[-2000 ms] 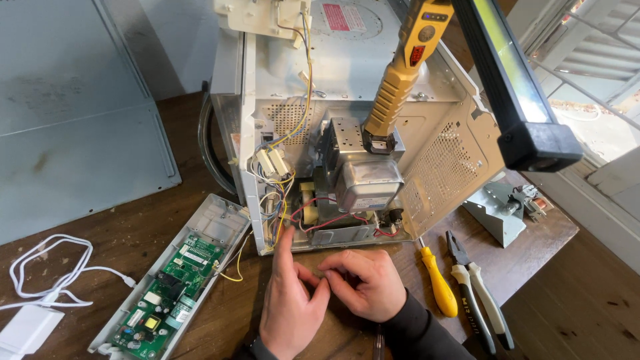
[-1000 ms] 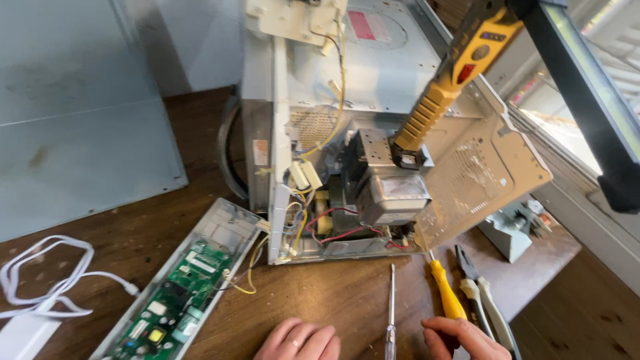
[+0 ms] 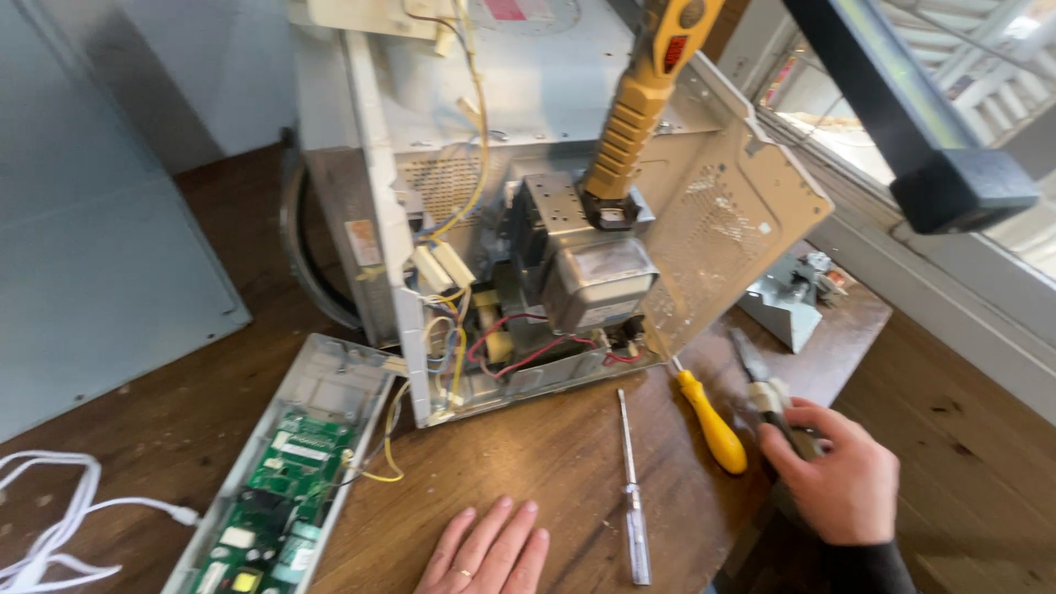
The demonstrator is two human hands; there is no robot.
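My right hand (image 3: 833, 466) is closed around the handles of a pair of pliers (image 3: 771, 396) at the table's right edge; hand and tool are slightly blurred. Left of it lie a yellow-handled screwdriver (image 3: 714, 425) and a slim screwdriver with a clear handle (image 3: 634, 511). My left hand (image 3: 487, 549), a ring on one finger, rests flat on the wooden table with nothing in it. Beyond the hands stands an opened microwave oven (image 3: 511, 388), its magnetron (image 3: 598, 280), red wires and yellow wires exposed. A yellow work light (image 3: 631, 124) stands on the magnetron.
At left, a grey plastic panel (image 3: 318, 371) holds a green circuit board (image 3: 301, 462), linked by thin wires to the oven. A white cable (image 3: 74, 503) lies beside it. A large metal cover (image 3: 99, 247) is at far left, a metal bracket (image 3: 784, 305) at right.
My hands were together before the oven, then moved apart. The right hand has gone right and taken hold of the pliers; the left has opened flat on the table. The clear-handled screwdriver now shows between them.
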